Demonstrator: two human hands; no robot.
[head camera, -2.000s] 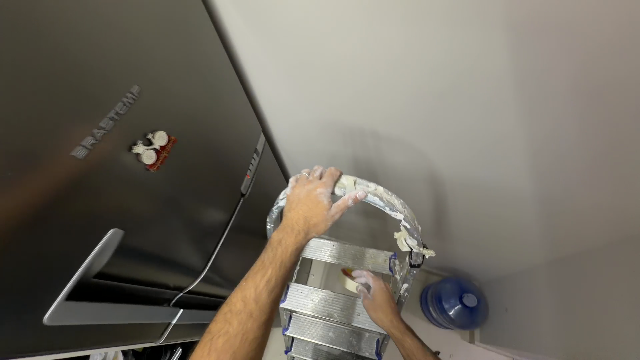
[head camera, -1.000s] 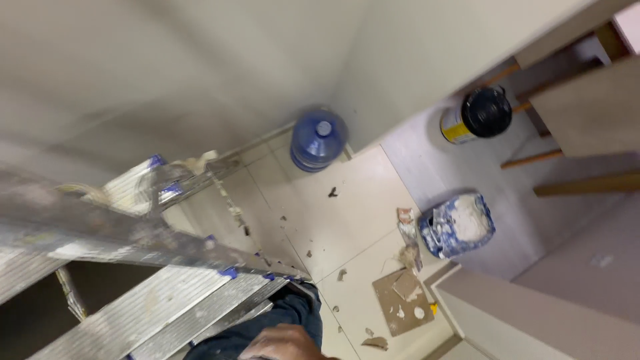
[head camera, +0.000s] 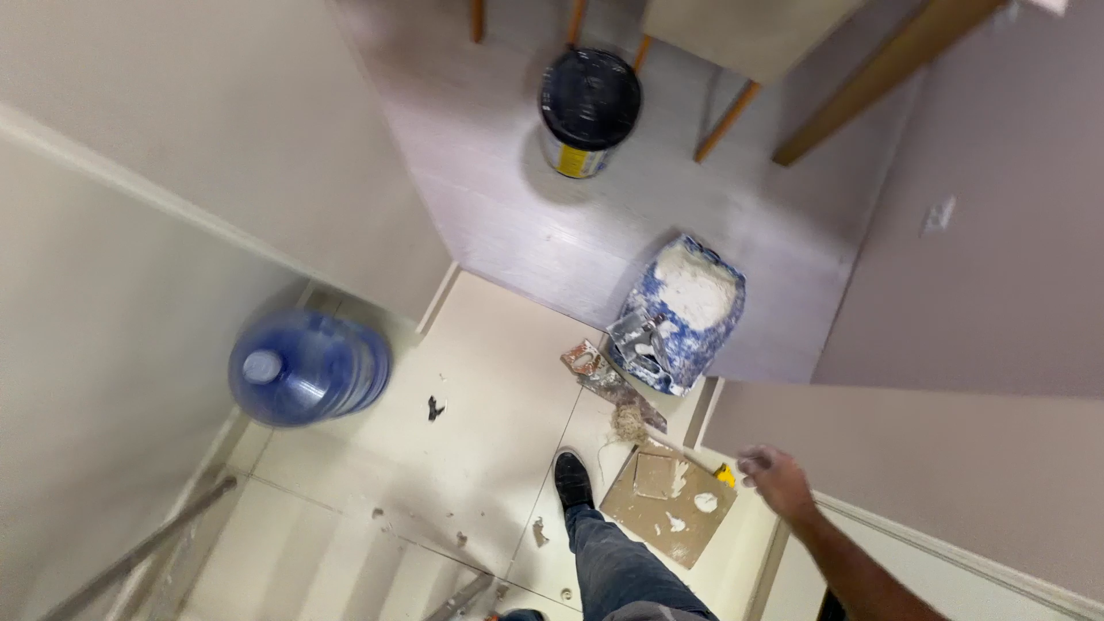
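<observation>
In the head view my right hand hangs at the lower right, its fingers whitened with powder and partly curled; whether it holds anything small is unclear. Below it on the floor lies a brown board with white smears, and a tape measure with a yellow part seems to lie at its corner. Beyond the board are a clump of fibre, a handsaw and a blue tub of white powder with a scraping tool on its edge. My left hand is out of view.
A blue water jug stands by the left wall. Farther off are a black-lidded bucket and a chair. Stepladder legs show at the lower left. Debris lies on the tiles near my black shoe.
Two seconds ago my left hand was on the stepladder's top rail and my right hand held a small object by its steps. The view has swung far to the right and down to the floor.
</observation>
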